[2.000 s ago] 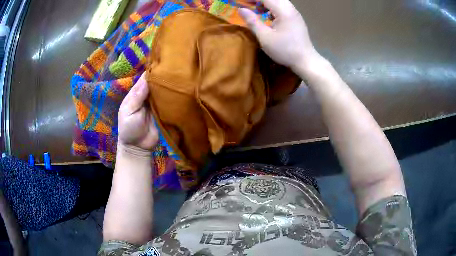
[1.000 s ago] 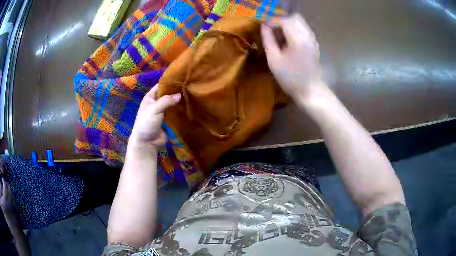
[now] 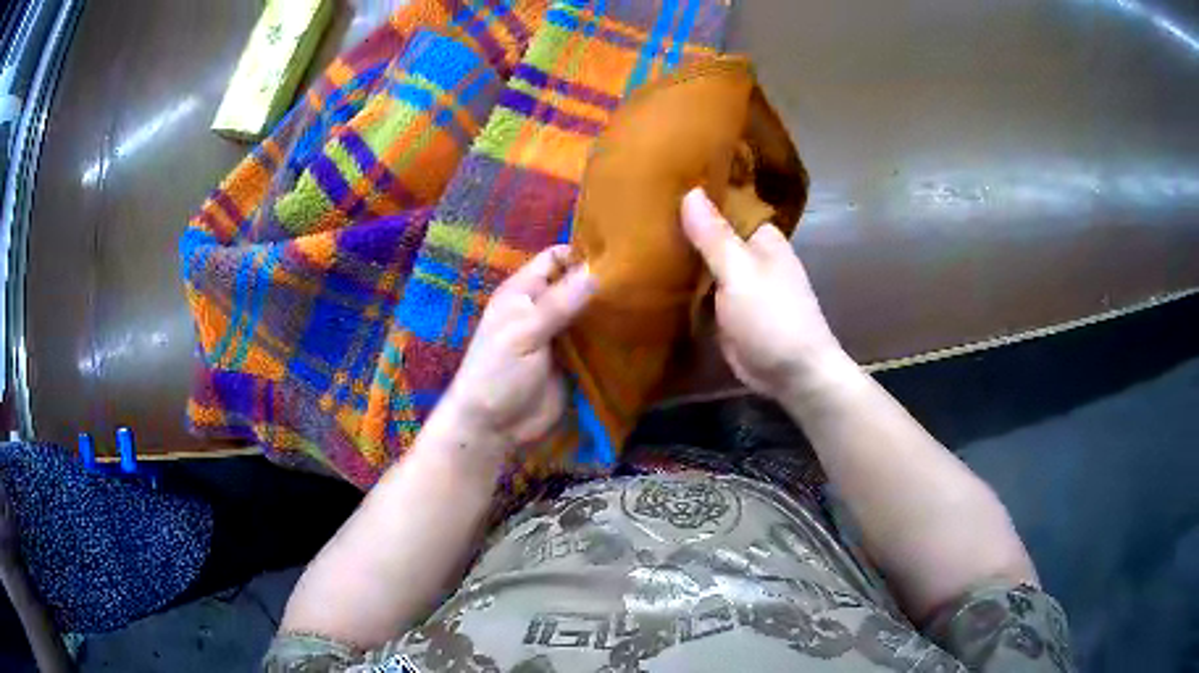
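Observation:
The plaid fleecy garment [image 3: 434,250] lies on the brown worktable and hangs a little over its front edge. Its smooth rust-brown lining [image 3: 651,197] shows at the right side, bunched up with a dark fold on its far right. My left hand [image 3: 519,348] pinches the left edge of the lining, where it meets the plaid. My right hand [image 3: 763,302] holds the right part of the lining, thumb on top, with its other fingers partly hidden in the folds.
A yellow block [image 3: 274,66] lies on the worktable [image 3: 973,171] beyond the garment, at the upper left. Blue clamps [image 3: 126,450] sit on the table's front edge at left. Another person's arm [image 3: 33,611] and dark speckled clothing [image 3: 99,533] show at the lower left.
The lining has been drawn to the right and narrowed, and more plaid shows. My left hand has moved right along with it. My right hand has come down nearer to me and holds the lining.

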